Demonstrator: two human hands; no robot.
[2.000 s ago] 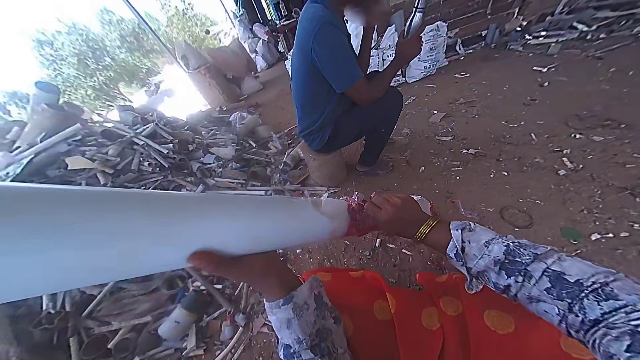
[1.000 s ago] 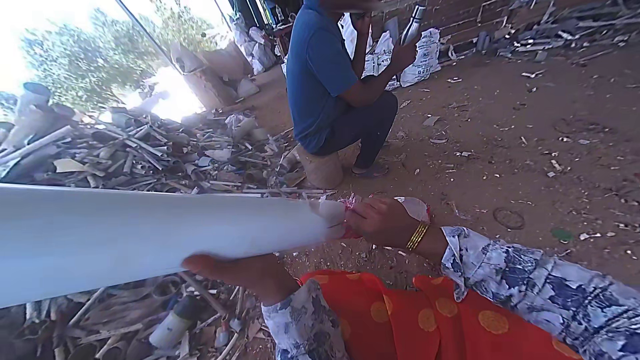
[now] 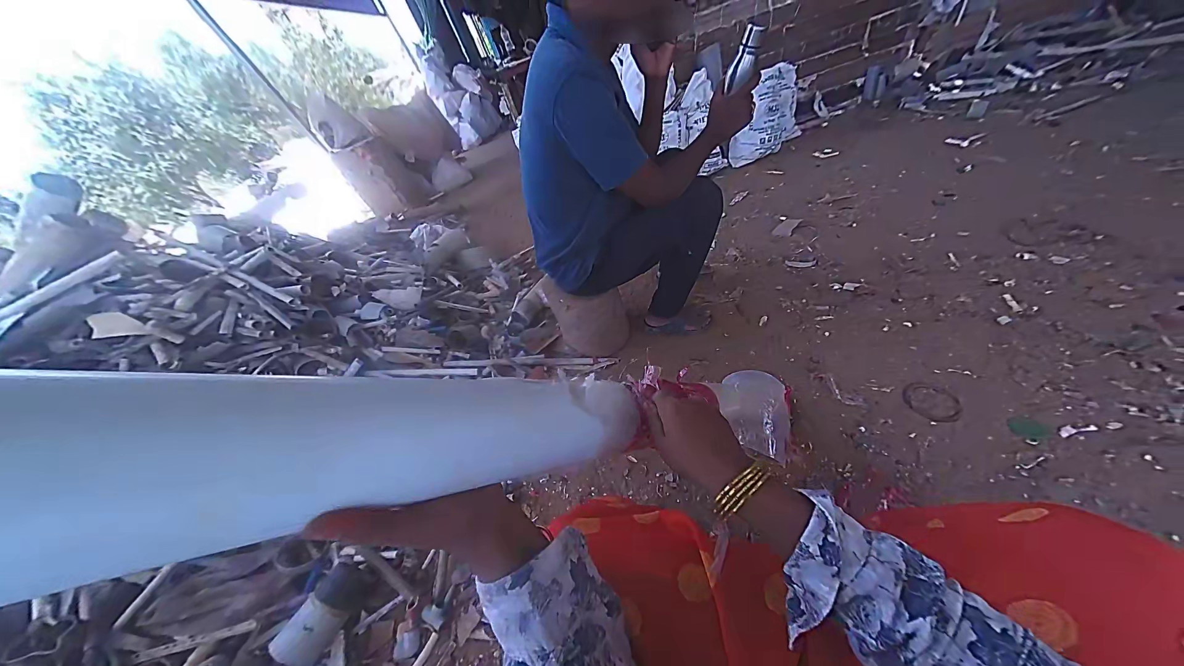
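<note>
A long white tube (image 3: 277, 453), perhaps a plastic pipe, spans the left half of the view, its narrower end near the middle. My left hand (image 3: 425, 527) supports it from below, the palm against its underside. Red wrapping or netting (image 3: 645, 407) lies at the tube's right end, and the fingers of my right hand (image 3: 689, 430) are closed on it. Just beyond that hand shows a clear plastic piece (image 3: 754, 407) with a rounded rim. The tube hides part of my left hand.
A person (image 3: 592, 157) in a blue shirt sits ahead on a stump-like seat (image 3: 592, 319), holding a metal bottle (image 3: 745, 57). A scrap heap of pipe pieces (image 3: 259, 287) lies left. White sacks (image 3: 768, 116) stand by a brick wall. Litter dots the dirt ground.
The clear plastic piece beyond my right hand shows more fully now. My left hand stays beneath the tube and my right hand stays at its end.
</note>
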